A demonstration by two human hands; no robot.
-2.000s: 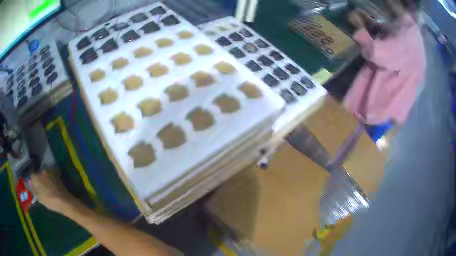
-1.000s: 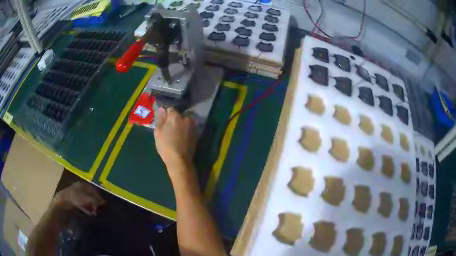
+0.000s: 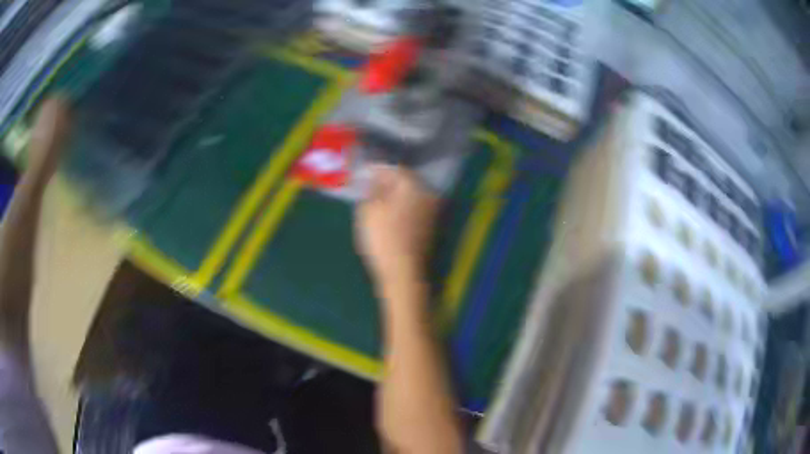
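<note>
The frame is blurred by motion. My right hand (image 3: 395, 217) is at the front of the clamp press fixture (image 3: 408, 120), its fingertips at the area beneath the press head. Whether it holds something cannot be told. The press has a red lever handle (image 3: 391, 65). My left hand (image 3: 51, 124) is at the far left edge of the bench, beside the dark tray of black parts (image 3: 151, 97); its fingers are blurred and I cannot tell if they hold anything. A red tag with a white label (image 3: 328, 157) lies left of the press base.
A stack of white foam trays (image 3: 599, 293) stands on the right, with dark parts in the back rows and tan cutouts in front. Another foam tray (image 3: 536, 53) with dark parts is behind the press. Yellow tape (image 3: 266, 208) marks the green mat. Cardboard is below left.
The view has swung left from the foam trays to the press, then tilted. My left hand has moved from below the bench edge up to the dark tray. My right hand stays at the press.
</note>
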